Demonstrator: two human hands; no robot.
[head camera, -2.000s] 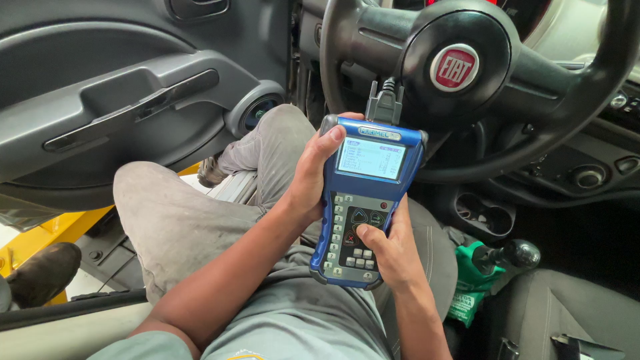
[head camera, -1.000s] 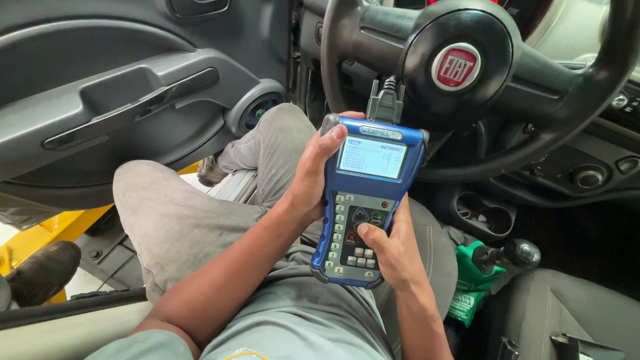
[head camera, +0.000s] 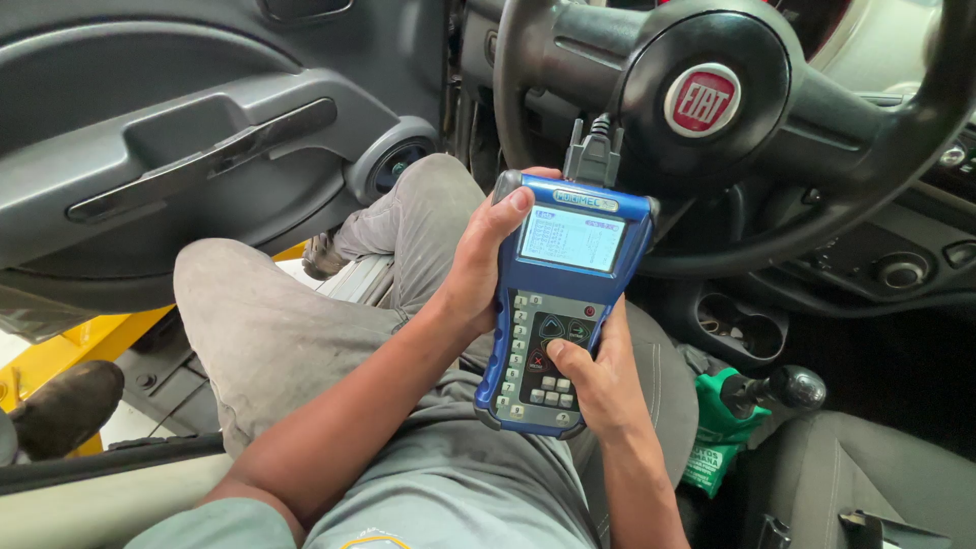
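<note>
A blue handheld automotive diagnostic scanner is held upright over my lap, its screen lit with lines of text. My left hand grips its upper left side, the thumb on the front beside the screen. Around the lower right edge, my right hand holds it, with the thumb on the keypad just below the up-arrow key. A grey cable connector is plugged into the scanner's top edge. Right behind the connector is the steering wheel.
At the left stands the open car door, above a yellow metal structure and another person's shoe. The gear lever with a green bag and a cup holder lie to the right, beside the passenger seat.
The text on the scanner's screen differs from two seconds ago. Both hands keep the same hold on the scanner.
</note>
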